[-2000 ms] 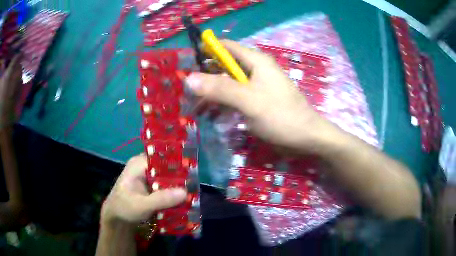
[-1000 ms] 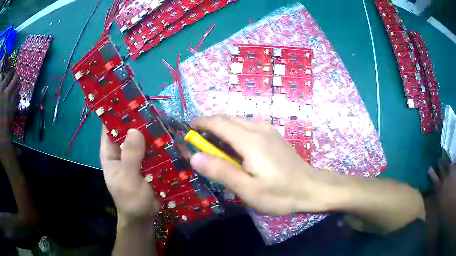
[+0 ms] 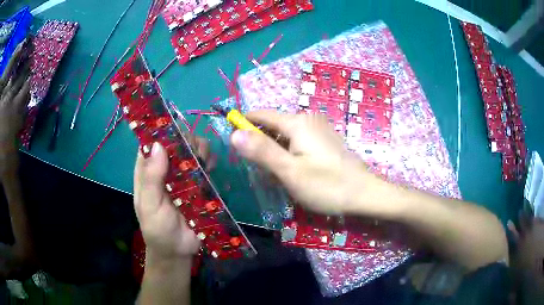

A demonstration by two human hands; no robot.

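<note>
My left hand [image 3: 164, 205] holds a long red PCB panel strip [image 3: 182, 164], tilted, with its top leaning left and one long edge turned up. My right hand [image 3: 298, 152] holds cutters [image 3: 241, 121] with a yellow handle. Their dark jaws are just right of the strip, apart from it. A full PCB panel [image 3: 373, 101] lies on a shiny pinkish bubble sheet [image 3: 417, 140], partly hidden by my right hand and forearm. Thin red waste strips [image 3: 107, 128] lie on the mat at the left, and short red offcuts lie between the strip and the sheet.
Stacked red board strips lie at the top [image 3: 238, 24] and at the right [image 3: 492, 95]. More red boards [image 3: 51, 53] lie at the left beside another person's hand [image 3: 12, 89] and a blue tray [image 3: 18, 36]. White paper [image 3: 535, 179] shows at the right edge, near another person's arm.
The strip in my left hand has gone from upright to tilted, and has now turned more edge-on. My right hand with the cutters has moved from the strip's top edge to its right, clear of it.
</note>
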